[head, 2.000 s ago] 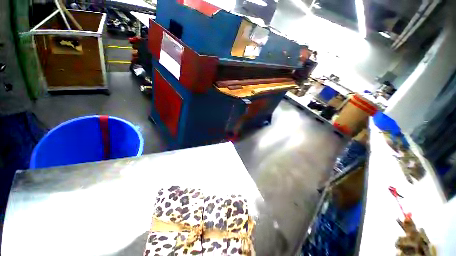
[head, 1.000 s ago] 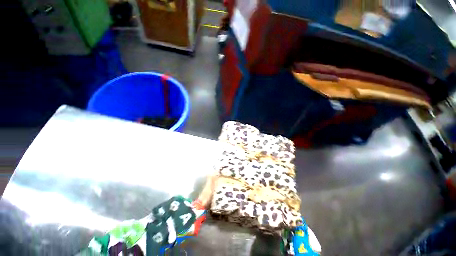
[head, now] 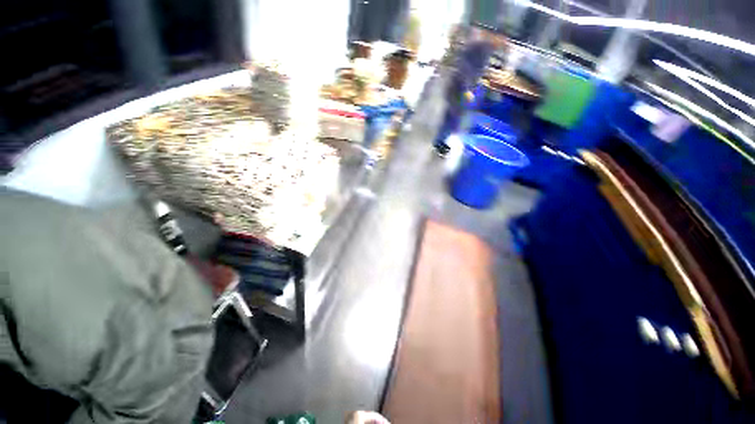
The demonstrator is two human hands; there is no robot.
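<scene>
The view is strongly blurred. A large pile of pale, speckled layered pieces [head: 232,153] lies on a white worktable at the left; single pieces cannot be made out. A small skin-toned shape, which looks like my left hand [head: 367,417], is cut off by the bottom edge, with a bit of green patterned sleeve beside it. What it holds, if anything, is hidden. My right hand is out of the picture. The leopard-print bundle cannot be made out near my hand.
A person in a grey-green top [head: 108,306] is close at the left, by a metal-legged chair [head: 240,310]. A brown strip [head: 451,323] lies along the floor ahead. A blue tub [head: 480,170] and another person [head: 465,79] are farther off. A large blue machine [head: 604,298] stands right.
The view has swung from the metal top and blue-red machine to the worktable, seated person and aisle. The leopard-print bundle held before has left clear view; my left sleeve now shows only slightly.
</scene>
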